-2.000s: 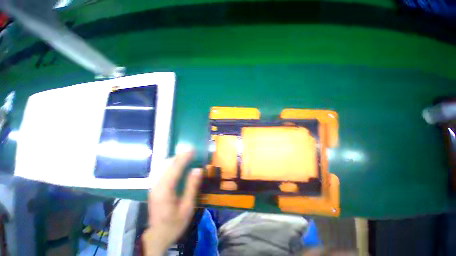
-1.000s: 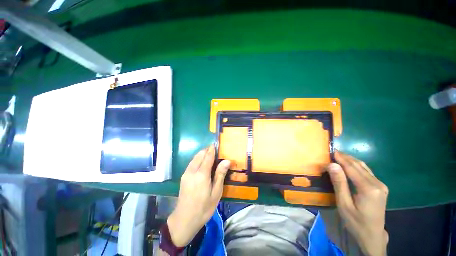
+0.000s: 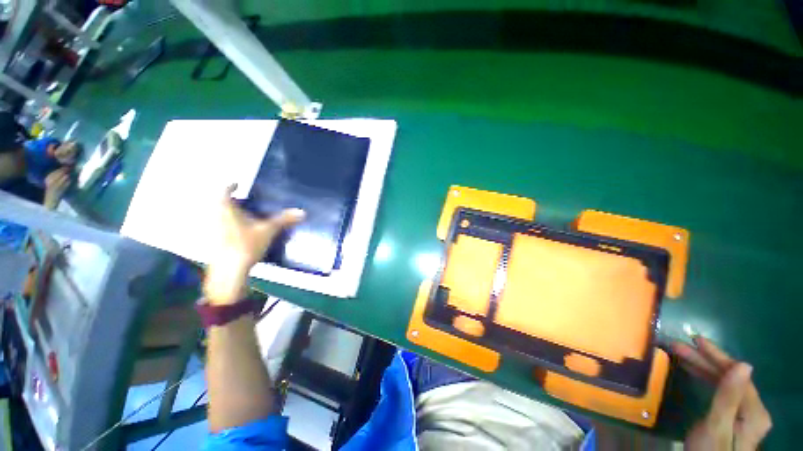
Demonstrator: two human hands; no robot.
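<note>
The black frame (image 3: 500,291) lies in the orange holder (image 3: 629,231), and orange shows through its openings. A glossy black screen (image 3: 321,181) lies on the white board (image 3: 180,176) to the left. My left hand (image 3: 246,236) is over the lower left part of the screen, fingers apart; I cannot tell if it touches the screen. My right hand (image 3: 729,395) is off the frame, beside the holder's lower right corner, with its fingers close together and nothing visible in them.
A grey metal arm (image 3: 242,53) reaches down to the back edge of the white board. A person in blue sits at the far left (image 3: 40,163). A grey structure (image 3: 97,291) stands at the lower left. The green mat (image 3: 493,150) lies under the board and holder.
Both hands have let go of the frame, which stays in the holder. My left hand has moved left to the screen and my right hand slightly right. The view has turned left.
</note>
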